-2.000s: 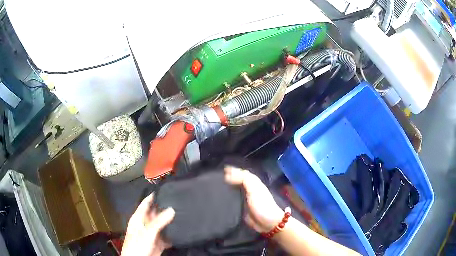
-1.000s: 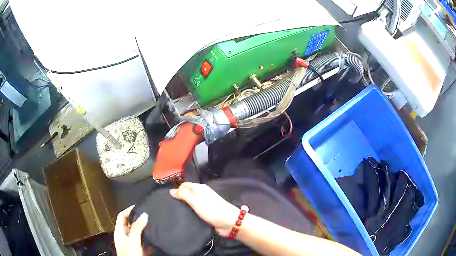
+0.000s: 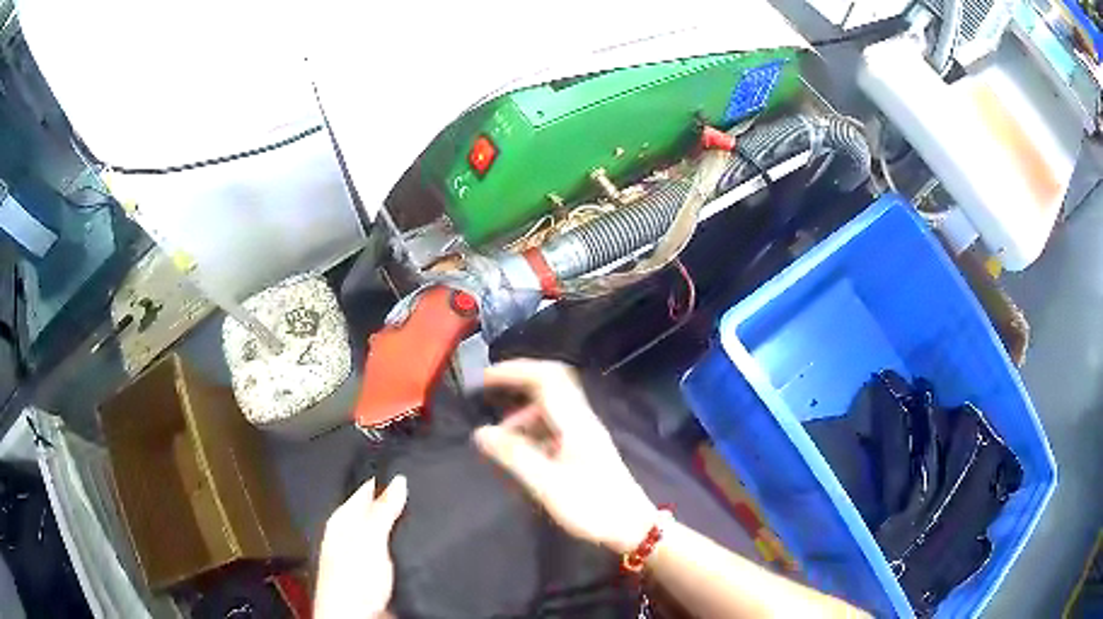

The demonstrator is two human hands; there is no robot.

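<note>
A black pouch lies in front of me, its upper edge just below the toothed front of the red trimmer head. My left hand holds the pouch's left side, thumb on top. My right hand, with a red bead bracelet at the wrist, is over the pouch's upper right, thumb and fingers apart and slightly blurred. I cannot tell whether it grips the fabric. Dark cloth lies beneath and to the right of the pouch.
A blue tote with black pieces stands at right. The green housing and grey hose are ahead. A speckled block, a brown carton and a white bin are at left. A white scale-like device is upper right.
My right hand has moved up and right off the pouch's top edge, its fingers now spread. My left hand has shifted slightly right. The pouch has turned and looks less round.
</note>
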